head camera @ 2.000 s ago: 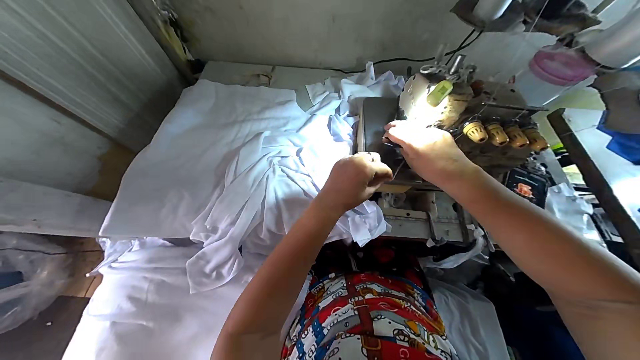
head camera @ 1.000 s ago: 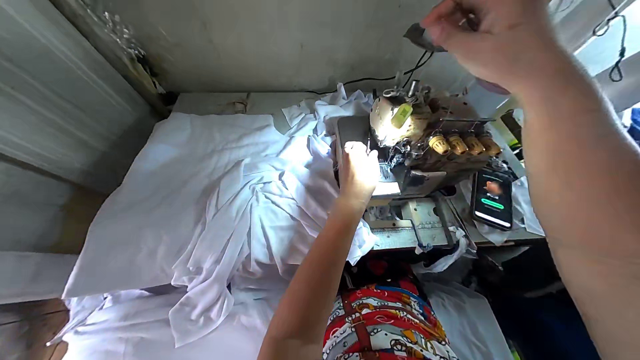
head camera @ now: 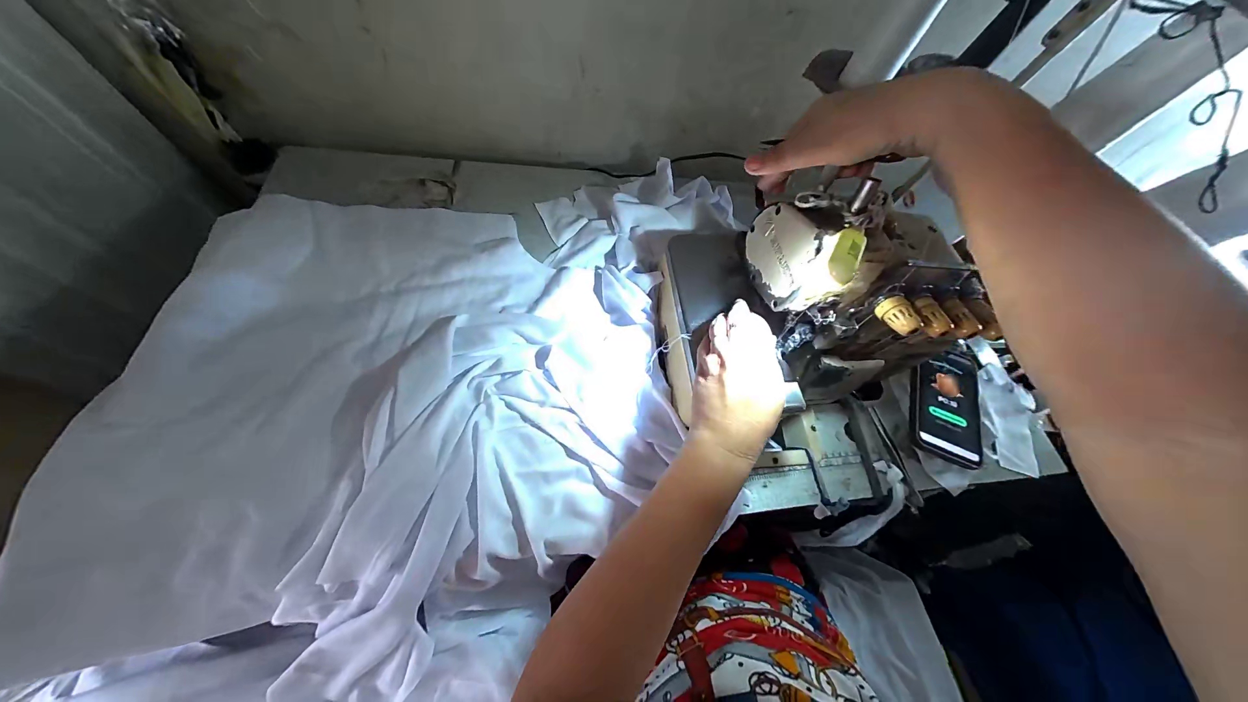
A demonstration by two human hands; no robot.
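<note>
An overlock sewing machine [head camera: 863,273] stands right of centre, its lamp lighting the needle area. My left hand [head camera: 738,375] is at the machine's front beside the presser area, fingers raised; whether it pinches anything cannot be told. A thin thread shows just left of its fingers. Over the back of the machine head reaches my right hand [head camera: 848,132], palm down, its thumb and fingertips near the upper thread parts; its grip is hidden. White fabric [head camera: 322,409] lies bunched and spread left of the machine, reaching its dark side plate [head camera: 704,278].
A phone [head camera: 946,408] with a lit screen lies right of the machine on the table, beside white scraps [head camera: 1009,419]. Tension knobs [head camera: 898,314] line the machine's front. A black cable [head camera: 682,158] runs along the wall. Cords [head camera: 1214,117] hang at the upper right.
My right hand has gone from the needle area up above the machine, then lower over its back. The left hand stays by the machine's front. The phone has come into fuller view.
</note>
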